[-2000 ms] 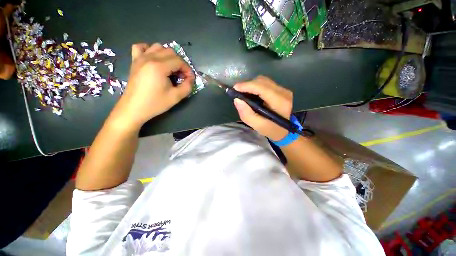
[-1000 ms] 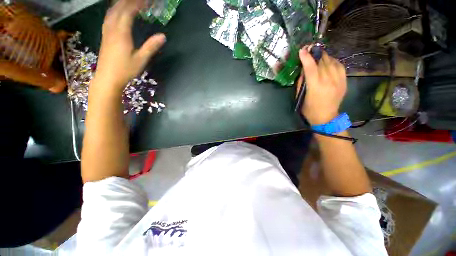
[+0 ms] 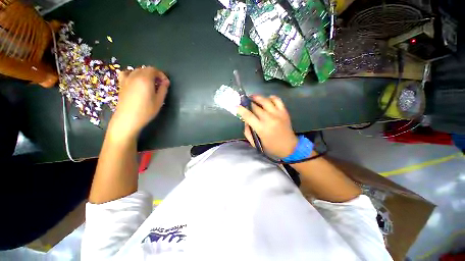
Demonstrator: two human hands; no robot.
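Observation:
My right hand (image 3: 272, 125), with a blue wristband (image 3: 301, 149), is closed around a black soldering iron (image 3: 254, 135); its metal tip points away from me. The fingers of that hand are at the right edge of a single small circuit board (image 3: 227, 98) lying on the green mat. My left hand (image 3: 141, 94) is at the right edge of a loose heap of small white, yellow and purple-brown components (image 3: 86, 81). Its fingers are curled, and whether a component is between them cannot be told. An overlapping pile of boards (image 3: 288, 43) lies at the back right.
Set-aside boards (image 3: 157, 5) lie at the top edge. An orange fan (image 3: 23, 43) and pale cable (image 3: 66, 127) are left. At right are a dark scrap area (image 3: 354, 58), coiled wire (image 3: 390, 21), soldering station (image 3: 415, 42) and round tip cleaner (image 3: 408, 98). A cardboard box (image 3: 403, 204) is below.
My left hand has come back from the top-left boards to the component heap. My right hand has moved left from the board pile, and a single board now lies by its fingers.

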